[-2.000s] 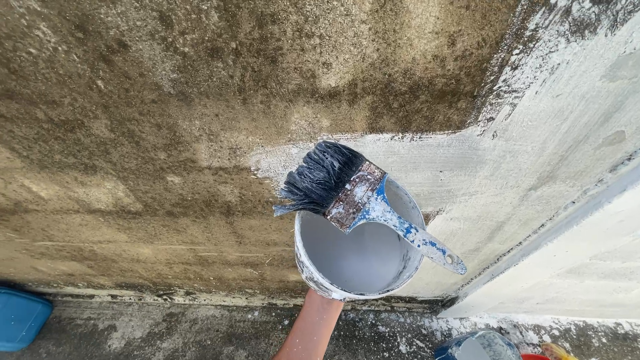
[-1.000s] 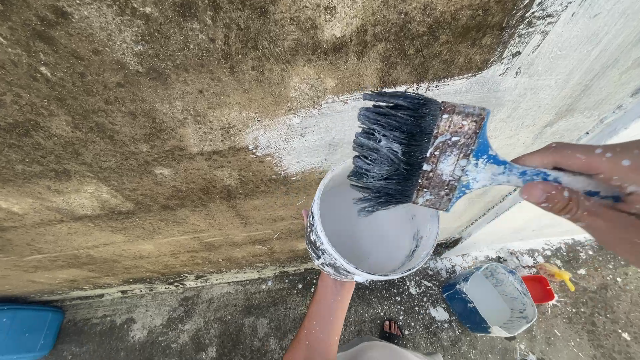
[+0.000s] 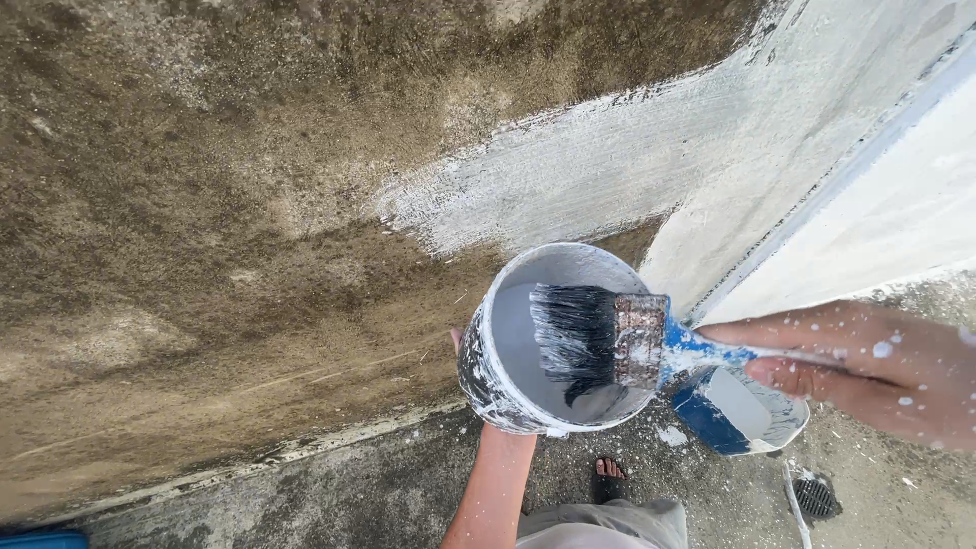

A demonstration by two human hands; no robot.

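My right hand (image 3: 862, 366), speckled with white paint, grips the blue handle of a wide paintbrush (image 3: 640, 339). Its dark bristles, partly coated white, are over the mouth of a paint-smeared bucket (image 3: 496, 381) and point left; whether they touch the pale paint (image 3: 522, 328) inside cannot be told. From below, my left hand (image 3: 456, 339) supports the bucket; only a bit of finger shows at its left side, and the rest is hidden behind it. Behind the bucket, a stained wall (image 3: 229, 229) bears a patch of fresh white paint (image 3: 564, 168).
A blue container with white paint inside (image 3: 713, 412) stands on the concrete floor (image 3: 305, 488) at the lower right. Near it are a floor drain (image 3: 816, 496) and a pale stick (image 3: 795, 507). A blue object (image 3: 46, 540) sits at the bottom left. My sandalled foot (image 3: 608, 476) is below.
Two seconds ago the brush lay across the bucket's rim with no hand on it. My right hand then held it up, and now has it lower, with the bristles over the bucket's mouth.
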